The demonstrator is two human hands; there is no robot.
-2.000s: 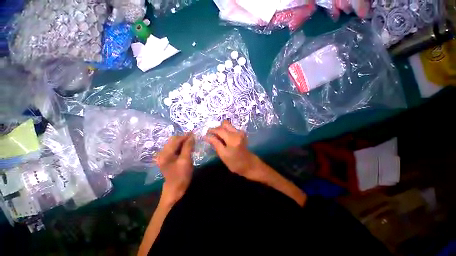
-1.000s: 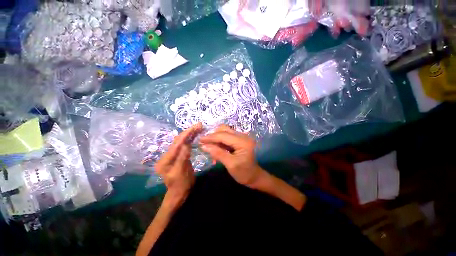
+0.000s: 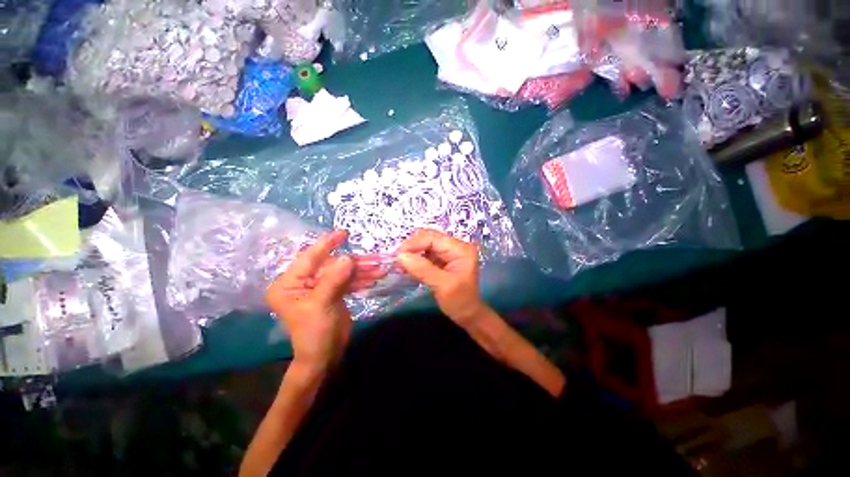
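Note:
My left hand [image 3: 315, 291] and my right hand [image 3: 442, 270] meet at the near edge of the pile. Between them they hold a small clear zip-lock bag [image 3: 373, 261], with a pinkish line along its edge; its content is too blurred to tell. My right fingertips pinch its right end, and my left fingers lie around its left part. Beyond the hands lies a pile of coiled white cables [image 3: 419, 200] with round white heads, on a clear poly bag. Bagged cables [image 3: 233, 252] are heaped at the left. A stack of empty zip-lock bags [image 3: 592, 172] with a red edge lies at the right.
Bulk white parts [image 3: 168, 51], a blue bag [image 3: 256, 98], a green round item [image 3: 306, 80] and crumpled white paper [image 3: 322, 117] lie at upper left. Red-edged bags [image 3: 508, 47], more coils [image 3: 741, 88] and a dark cylinder [image 3: 769, 138] lie at upper right. The bench's front edge runs below my hands.
My left hand has turned and its fingers have spread, while my right hand pinches the bag's right end. The hands are slightly further apart. The view has shifted, so the bench items appear lower.

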